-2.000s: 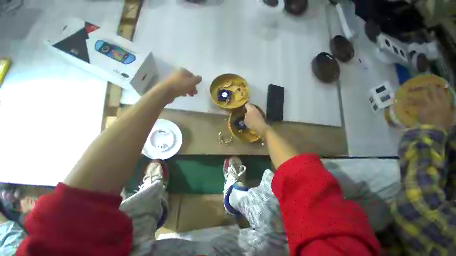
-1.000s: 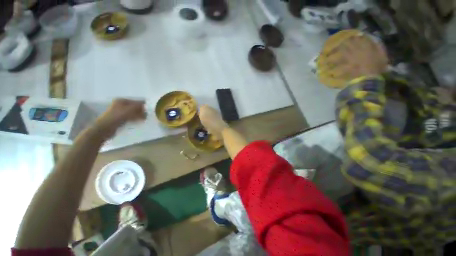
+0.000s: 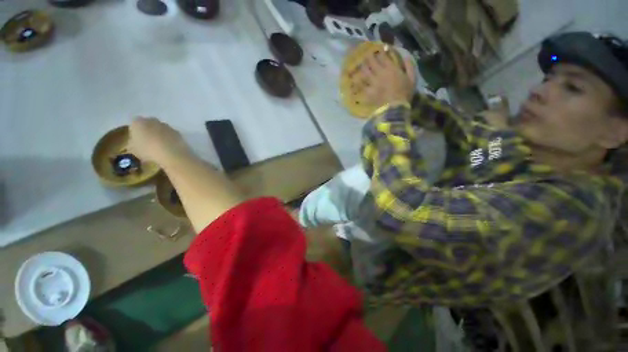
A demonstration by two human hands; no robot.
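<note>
A yellow-gold bowl-shaped shell (image 3: 110,155) with a small dark and white centre part (image 3: 125,163) sits on the white sheet at the left. My right hand (image 3: 153,141) is at its right rim, fingers bent down; whether it grips the rim or a small part is hidden. A second gold shell (image 3: 167,196) lies just below, mostly covered by my right forearm. A small curled wire (image 3: 164,232) lies beside it on the brown board. My left hand is out of the picture.
A black rectangle (image 3: 226,145) lies right of the bowls. A white ringed disc (image 3: 53,288) is at lower left. Dark brown shells (image 3: 275,78) lie farther off. At the right a person in a checked shirt has a hand on a round yellow piece (image 3: 357,81).
The view has swung right, so the bowls appear farther left and my left hand and the carton have left the picture. My right hand has moved from the lower bowl to the upper bowl's rim.
</note>
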